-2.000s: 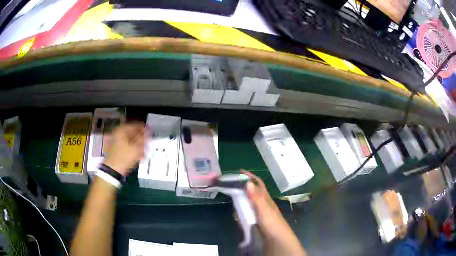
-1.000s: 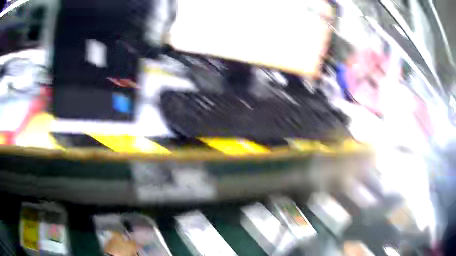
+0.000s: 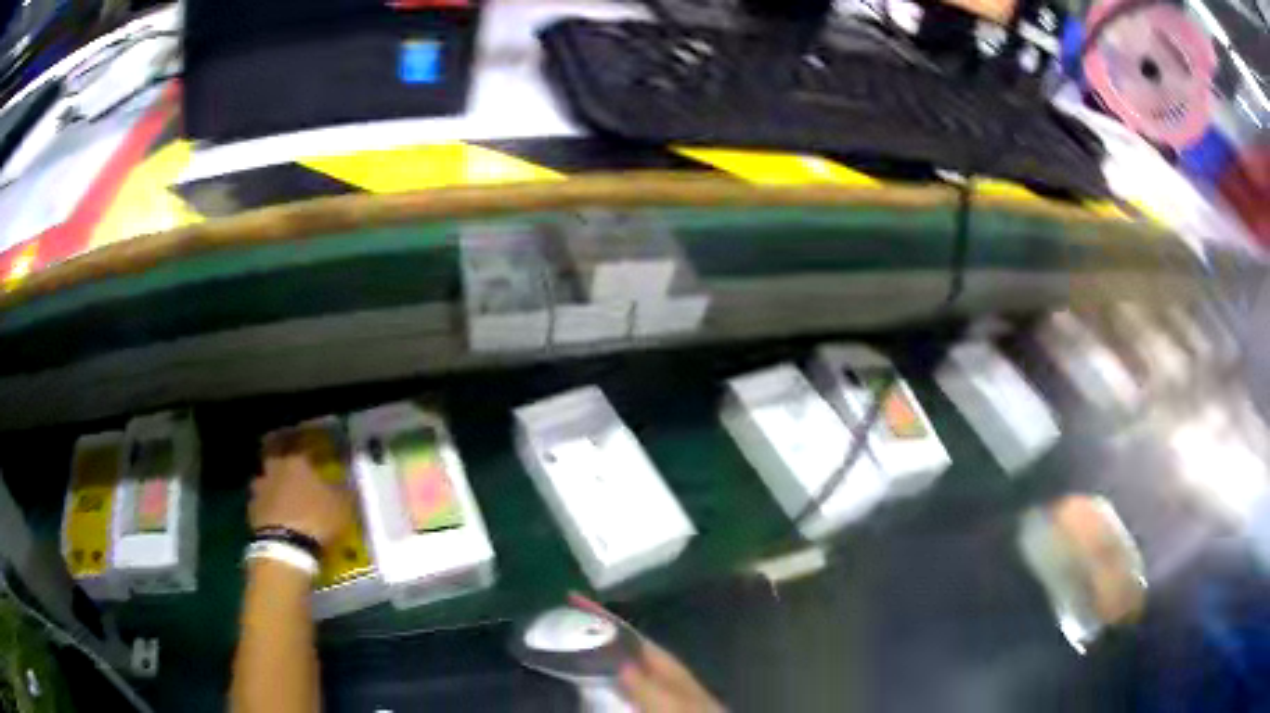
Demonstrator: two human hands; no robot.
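My left hand lies over the upper part of a yellow box part in a white box; whether its fingers grip it is hidden. Touching that box on the right is a white box with a red-green picture lid. My right hand, cut off by the bottom edge, holds the barcode scanner, its rounded head in front of the boxes. An open white box base lies further right.
At far left, another yellow part sits beside a picture lid. More white boxes run right along the green belt. Insert boxes stand on the ledge. A black cable hangs from the shelf. Another person's hand is at right.
Two seconds ago a pink phone and an open box lay before me; a yellow part and picture lid now show there. The view swung up, then back down. The scanner is lower.
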